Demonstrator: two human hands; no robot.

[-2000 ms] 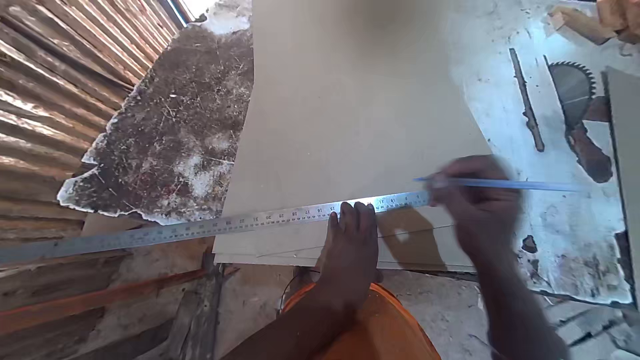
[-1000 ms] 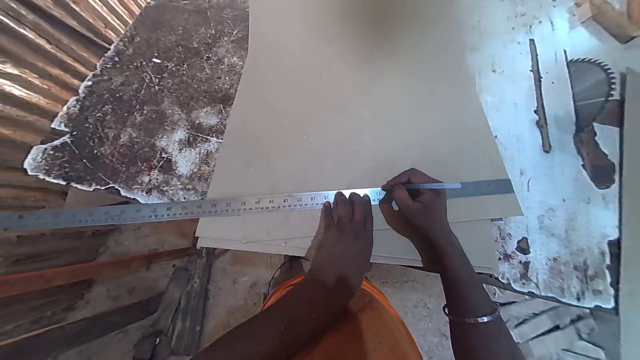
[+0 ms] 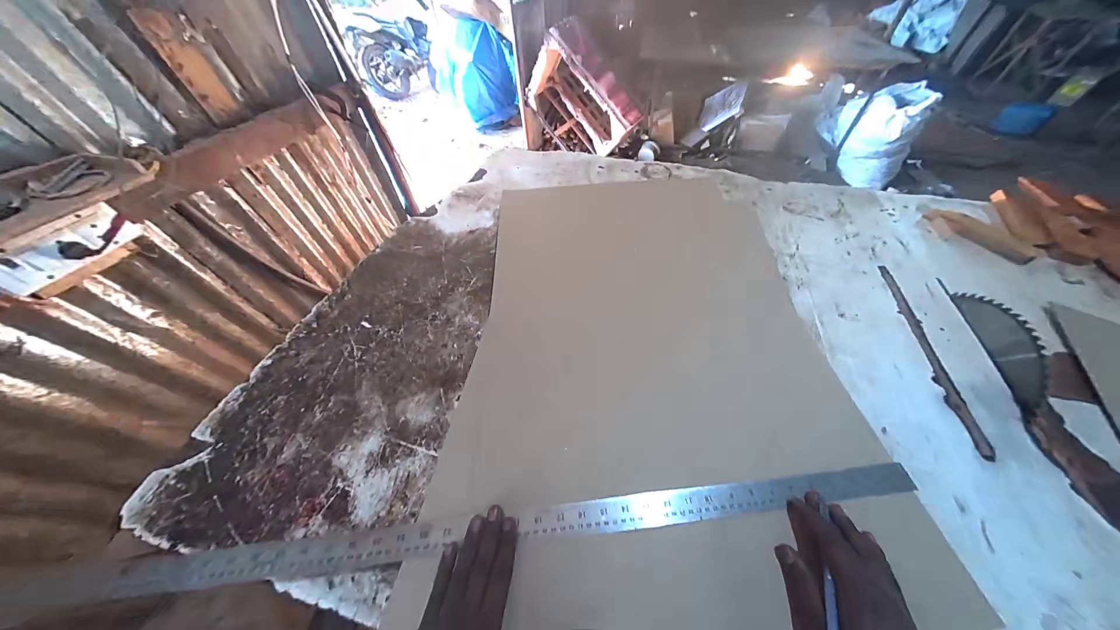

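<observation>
A long metal ruler (image 3: 630, 510) lies across the near part of a large tan sheet (image 3: 647, 350), its left end reaching past the sheet. My left hand (image 3: 477, 569) presses flat with its fingertips on the ruler's lower edge, left of the middle. Near the ruler's right end, my right hand (image 3: 840, 564) touches the lower edge with its fingertips and holds a pale, slim pen or pencil (image 3: 830, 599) under the fingers, pointing toward me. Both wrists are out of view.
Right of the sheet, on the worn table (image 3: 840, 262), lie a thin stick (image 3: 936, 363), a toothed circular blade (image 3: 1006, 341) with a dark handle, and wood blocks (image 3: 989, 236). A corrugated metal wall (image 3: 262, 219) stands left. A white sack (image 3: 884, 136) is beyond the table.
My hands have moved apart along the ruler, the right one toward its right end. The pen or pencil has swung from crosswise to pointing toward me. The view has tilted up.
</observation>
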